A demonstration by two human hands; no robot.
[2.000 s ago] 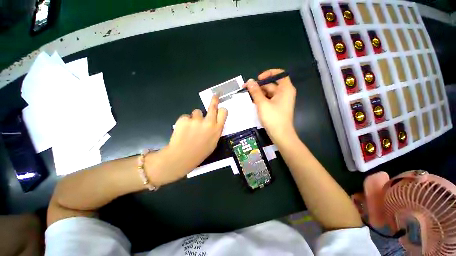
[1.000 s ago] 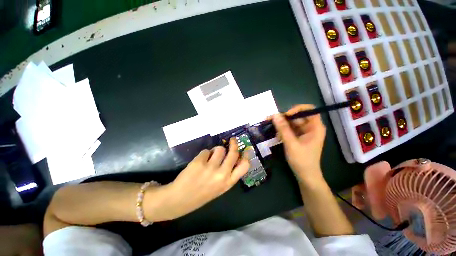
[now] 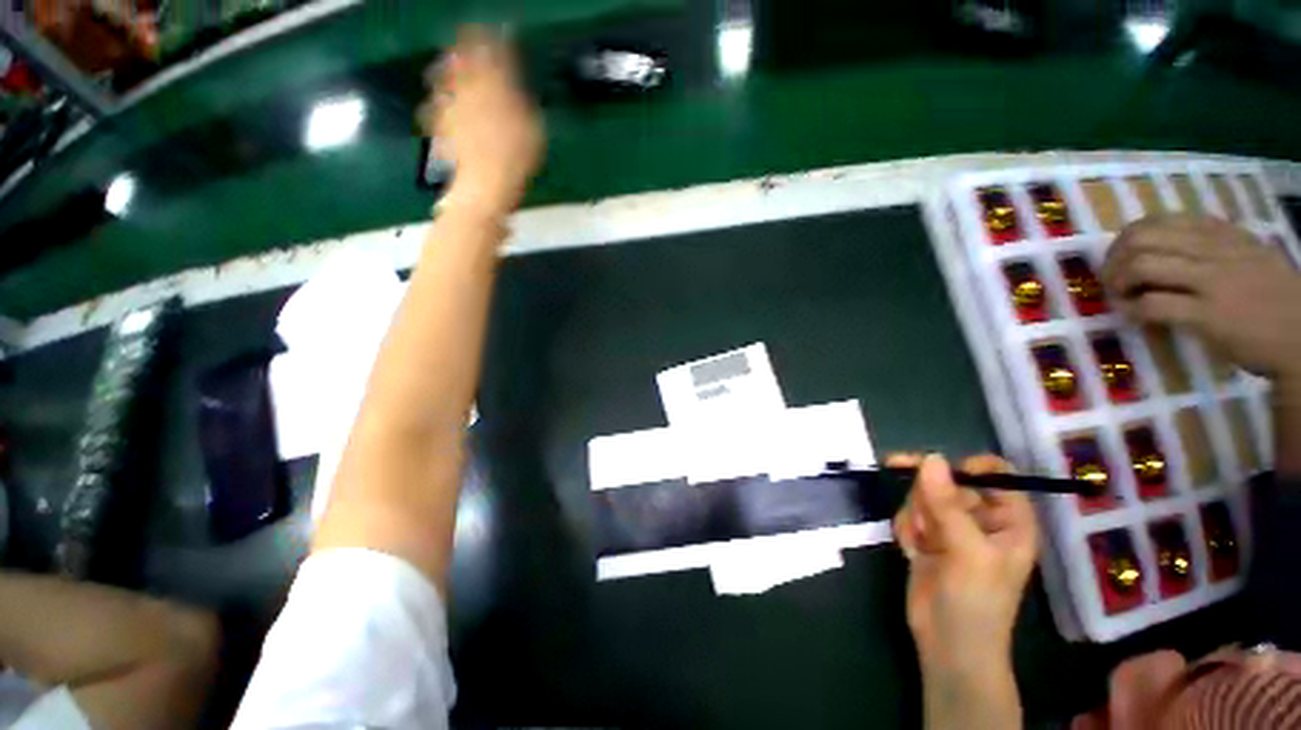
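Observation:
My left hand (image 3: 488,126) is blurred, stretched out over the green belt. A small dark-edged thing (image 3: 431,160) shows beside its fingers; whether the hand grips it is unclear. My right hand (image 3: 973,549) holds a thin black tweezer-like tool (image 3: 999,482), its tip pointing left over the end of a dark glossy strip (image 3: 671,513). White paper strips (image 3: 642,459) lie along the strip's upper and lower sides. The label sheet (image 3: 725,388), with a grey printed block, lies above them. No phone unit lies on the dark strip.
A white foam tray (image 3: 985,357) with small red parts stands at right, another person's hand (image 3: 1199,285) over it. Loose papers (image 3: 307,378) and a dark glossy phone (image 3: 246,449) lie left. Another dark phone-like item (image 3: 624,66) is on the belt. A pink fan (image 3: 1213,692) is lower right.
The phone unit has gone from the dark strip. My left hand has moved from it up and left to the belt. The view has shifted, and another person's hand has appeared at the foam tray.

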